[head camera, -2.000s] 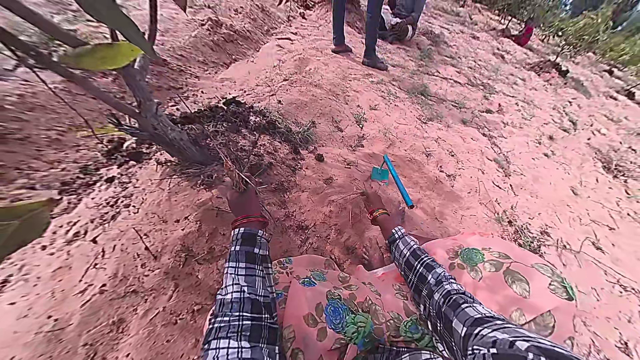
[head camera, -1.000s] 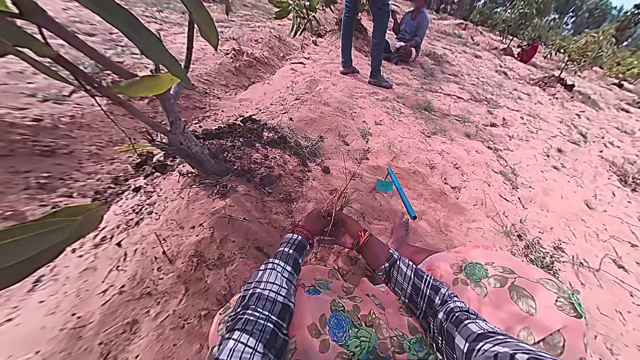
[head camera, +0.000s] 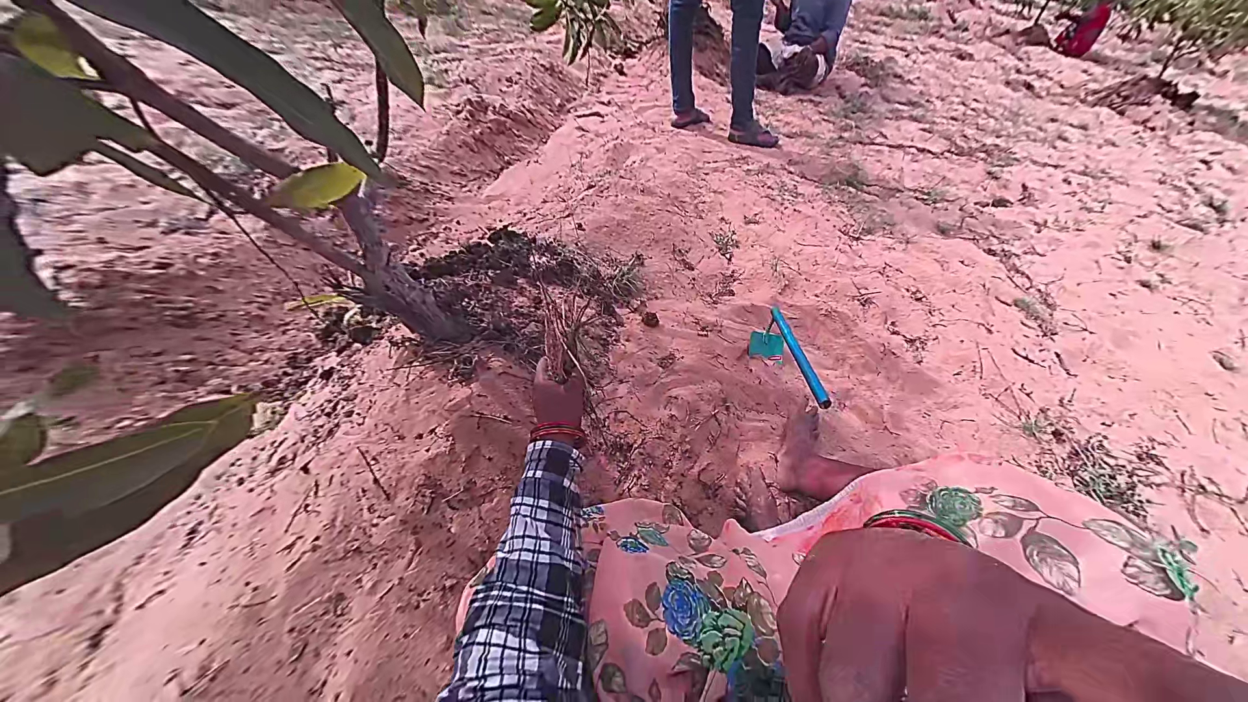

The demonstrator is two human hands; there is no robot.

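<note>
My left hand (head camera: 559, 395), in a checked sleeve and red bangles, is closed around a small bundle of dry grass stems (head camera: 563, 336). It is beside dark, loose soil and plant litter (head camera: 507, 283) at the base of a young tree's trunk (head camera: 414, 302). Large and close to the camera at the lower right is my right hand (head camera: 877, 614), over the floral cloth on my lap; its fingers look bent, and whether they hold anything is hidden. A small hoe with a blue handle (head camera: 801, 359) and a green blade lies on the soil, just beyond my bare foot (head camera: 809, 453).
Leafy branches (head camera: 283, 107) reach across the upper left, near the camera. A person in dark trousers (head camera: 717, 58) stands ahead, and another person (head camera: 809, 44) sits behind. Dry weeds (head camera: 1102, 468) lie on the reddish soil at right. A red object (head camera: 1082, 29) is far off.
A second ago both hands were together in front of my lap. My left hand has moved forward and left towards the trunk; my right hand has come back close to the camera.
</note>
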